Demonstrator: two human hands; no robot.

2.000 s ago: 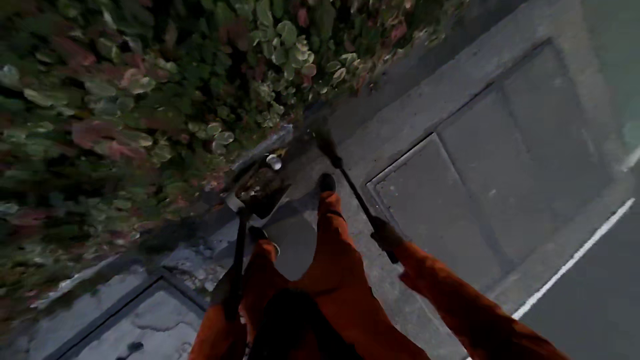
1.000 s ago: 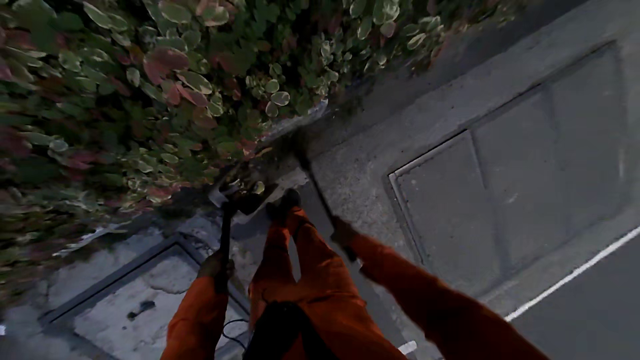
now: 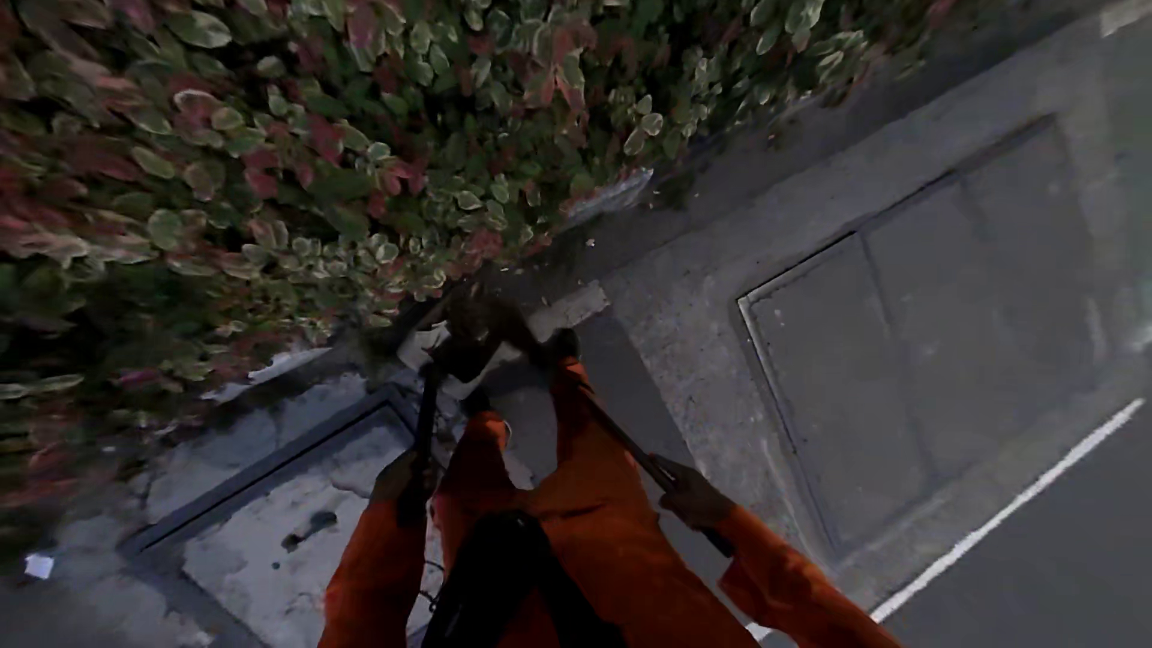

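My left hand (image 3: 402,477) grips the upright dark handle of a long-handled dustpan (image 3: 426,414), whose pan sits low by the hedge with dark debris in or over it. My right hand (image 3: 691,493) is closed on the long dark handle of a broom (image 3: 621,435). The broom slants up and left past my right leg, and its dark head (image 3: 517,333) lies at the pan, close to my shoe (image 3: 564,344). Shadow and blur hide the bristles and the exact contents of the pan.
A leafy hedge (image 3: 360,180) with green and reddish leaves borders the pavement. A framed concrete cover (image 3: 261,549) lies at the lower left, a larger rectangular slab (image 3: 936,333) at the right. A white painted line (image 3: 1008,508) edges the asphalt. A small white scrap (image 3: 39,566) lies far left.
The broom head has moved left, from the ground beside the hedge, right of the dustpan, to the pan itself. Both hands have kept hold of their handles.
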